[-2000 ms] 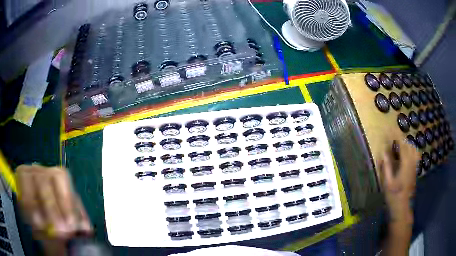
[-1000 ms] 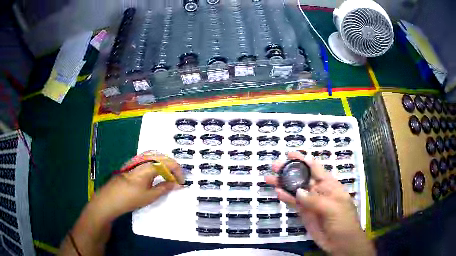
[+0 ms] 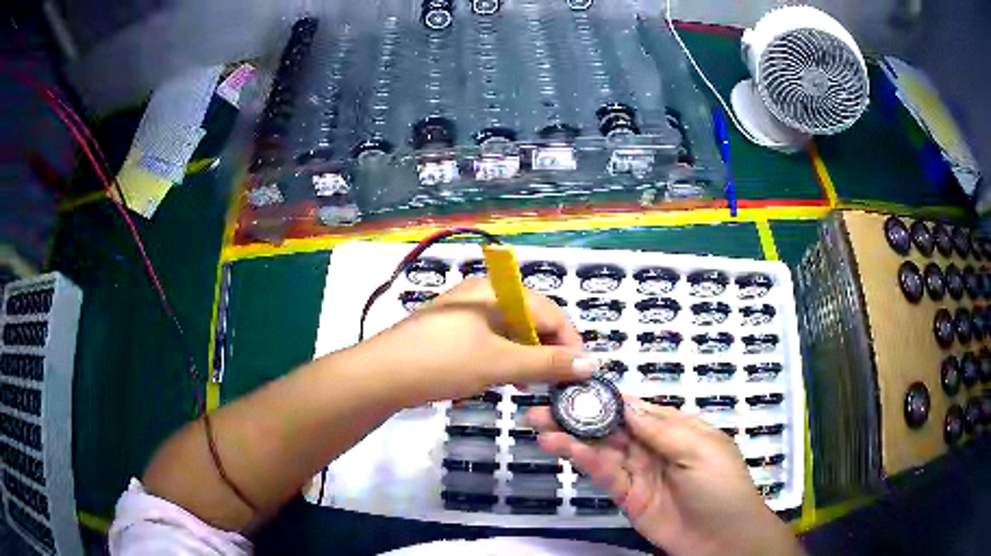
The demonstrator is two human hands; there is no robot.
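Observation:
My right hand (image 3: 674, 467) holds a black-rimmed speaker driver (image 3: 587, 406) above the white tray, its silver and white ringed face up. My left hand (image 3: 489, 337) grips the flat yellow probe (image 3: 511, 293), slanting with its wired end up. The left fingertips are at the driver's upper edge; the probe's tip is hidden by the fingers. Red and black wires (image 3: 397, 272) loop from the probe over my left forearm. The white tray (image 3: 375, 456) holds rows of drivers standing on edge, partly hidden behind my hands.
A clear ribbed tray (image 3: 380, 87) with a few drivers lies at the back. A white fan (image 3: 810, 76) and blue pen (image 3: 725, 161) are back right. A tan board (image 3: 886, 358) with flat drivers tops a clear stack at right. Another filled tray (image 3: 67, 380) is far left.
Over the last second, my left hand and the yellow probe have moved right to the driver. The right hand has shifted slightly left and down, and the driver's ringed face now shows upward.

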